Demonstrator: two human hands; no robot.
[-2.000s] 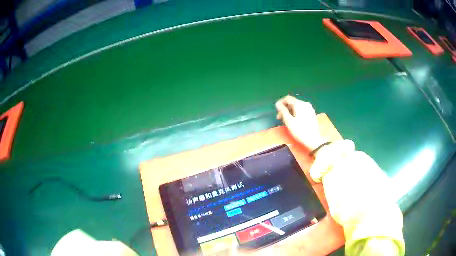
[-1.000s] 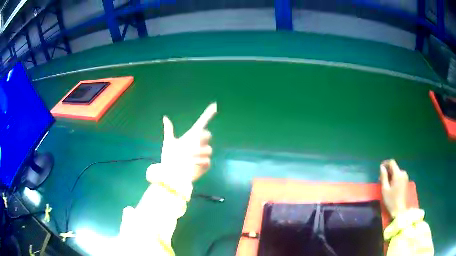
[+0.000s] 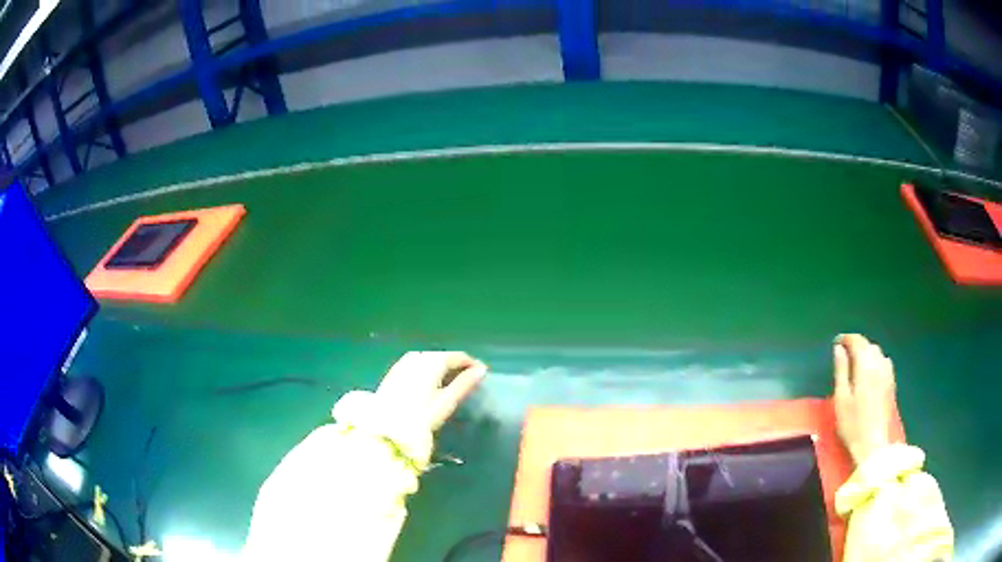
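Observation:
A tablet (image 3: 687, 507) with a dark, glossy screen lies on an orange foam pad (image 3: 670, 423) at the bottom right of centre. A black cable with a light plug (image 3: 527, 530) meets the tablet's left edge. My left hand (image 3: 432, 386) is over the green bench left of the pad, fingers bent, thumb and index finger apart, nothing seen in it. A cable end (image 3: 448, 461) shows beside my left wrist. My right hand (image 3: 866, 384) is at the pad's top right corner, fingers loosely curled; whether it holds anything cannot be told.
A tablet on an orange pad (image 3: 165, 255) lies at the far left, another pad with a tablet (image 3: 954, 236) at the far right. A blue monitor (image 3: 39, 313) stands at the left edge. Thin cables (image 3: 143, 483) lie near its stand. Blue racking (image 3: 577, 42) is behind.
The view has swung left since the oldest frame. My left hand came into view pointing, then lowered and its fingers bent. My right hand stays by the pad's corner.

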